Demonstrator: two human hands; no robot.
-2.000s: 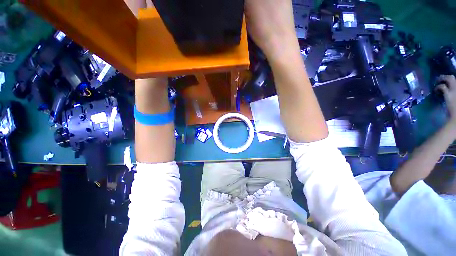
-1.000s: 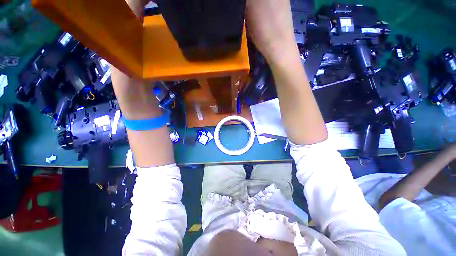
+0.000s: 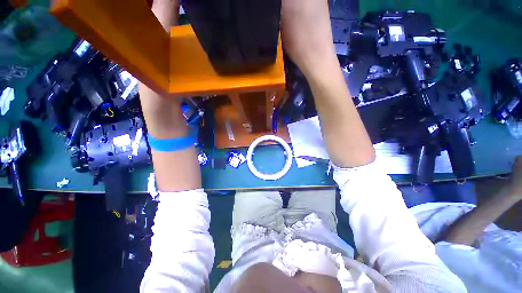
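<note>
An orange fixture point(image 3: 229, 84) stands close to the lens at the top centre. A black boxy part point(image 3: 237, 40) rests on its arm and is cropped by the top edge. My left forearm, with a blue wristband, runs up behind the fixture; a little of my left hand or wrist point(image 3: 166, 12) shows behind the orange arm, its fingers hidden. My right hand point(image 3: 303, 14) is beside the black part at the top edge, its fingers out of the picture. What either hand holds cannot be seen.
A white tape ring point(image 3: 269, 176) lies before the fixture base. Black units point(image 3: 117, 146) crowd the green bench mat at left, and more black units point(image 3: 400, 34) lie at right, near white paper point(image 3: 308, 137). A red stool point(image 3: 43, 243) is lower left. Another person's arm point(image 3: 486, 212) is at right.
My left forearm swung left, then back a little to the right behind the fixture. The fixture and bench sit slightly lower in view. The neighbour's hand at right has withdrawn from the units.
</note>
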